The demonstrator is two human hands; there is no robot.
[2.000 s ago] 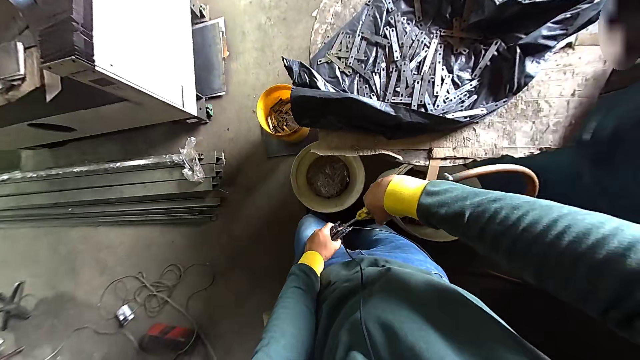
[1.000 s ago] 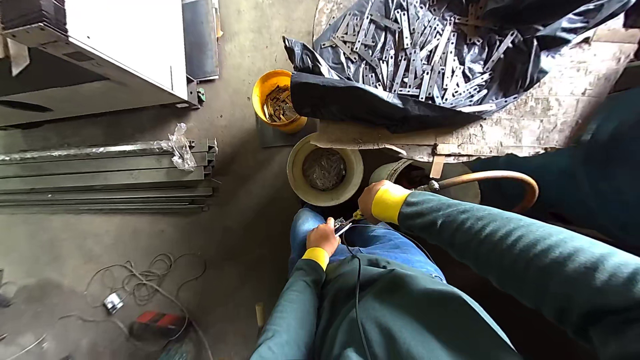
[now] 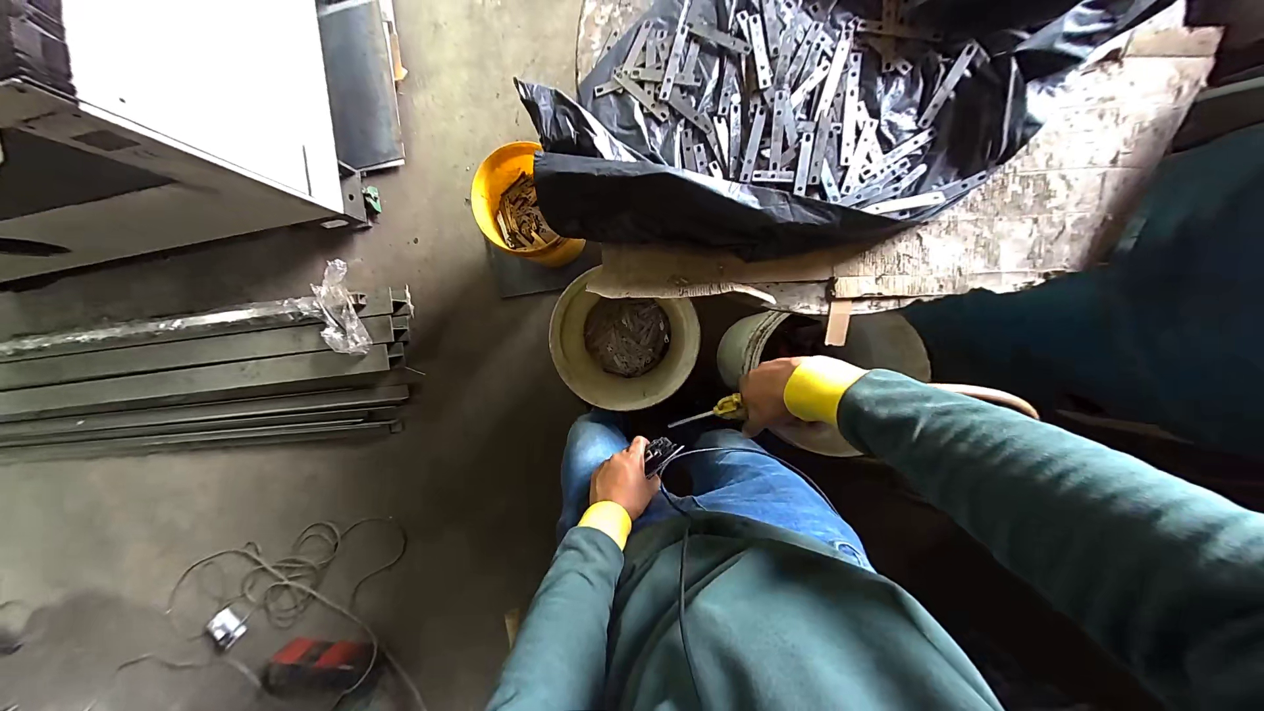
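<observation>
My left hand [image 3: 624, 478] is closed around a small dark metal part [image 3: 660, 454] above my lap; its exact kind is unclear. To the right, my right hand [image 3: 766, 395] grips the yellow handle of a screwdriver [image 3: 728, 406], whose metal shaft points left toward the dark part without touching it. A thin black cable [image 3: 684, 592] runs down over my green top and loops by my hands. In front of my knees, a pale bucket [image 3: 563, 346] holds many small metal pieces. A second pale bucket [image 3: 741, 346] stands by my right hand, its contents mostly hidden.
Flat perforated metal strips [image 3: 780, 118] lie on black plastic sheeting [image 3: 671, 207] over a cardboard-covered surface [image 3: 1047, 217]. A yellow bucket [image 3: 484, 193] holds metal pieces. Long metal profiles [image 3: 197, 360], a white panel [image 3: 207, 89], a coiled cable [image 3: 296, 578] and a red-black object [image 3: 321, 664] are at left.
My right hand with the screwdriver has moved away to the right from my left hand; the two were close together before. My left hand remains over my lap.
</observation>
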